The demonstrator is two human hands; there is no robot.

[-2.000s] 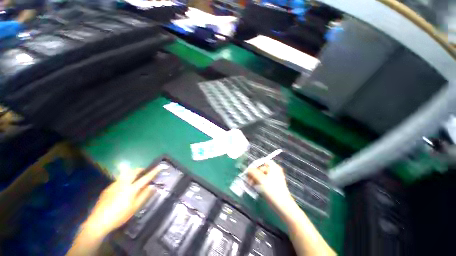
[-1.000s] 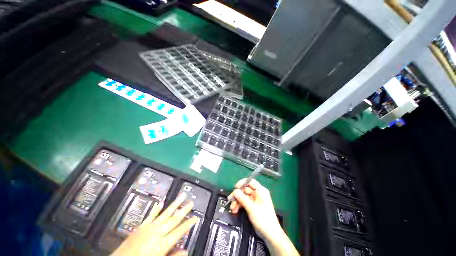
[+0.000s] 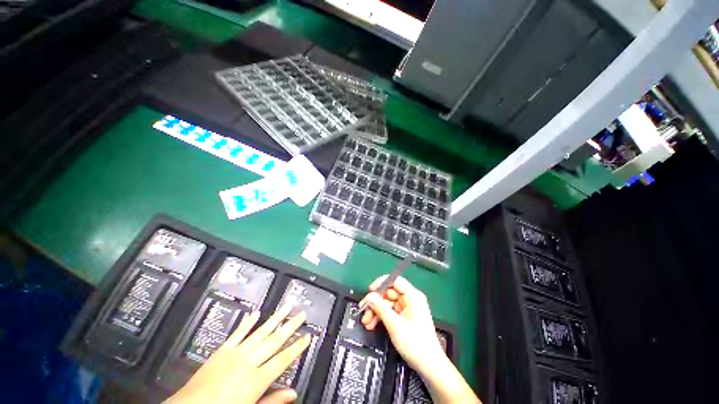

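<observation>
A black carrying tray (image 3: 150,225) holds a row of several opened phones near the front. My right hand (image 3: 402,319) is shut on thin tweezers (image 3: 398,272), their lower end at the top part of a phone (image 3: 352,359) right of the tray's middle. Whether the tips hold a part cannot be told. My left hand (image 3: 252,359) lies flat with spread fingers over the phone beside it (image 3: 309,297), partly hiding it. A clear blister tray (image 3: 386,197) with dark small parts in its cells lies behind my right hand.
A sticker liner strip (image 3: 217,146) with blue shapes lies on the green mat, its end curled. Small white pieces (image 3: 327,245) lie beside the blister tray. Paler blister trays (image 3: 296,102) are behind. A slanting pale post (image 3: 552,130) and stacked phone trays (image 3: 512,276) stand right.
The view has swung right and down since two seconds ago. My left hand has moved from the tray's left part onto a middle phone; my right hand with the tweezers has come down to a phone.
</observation>
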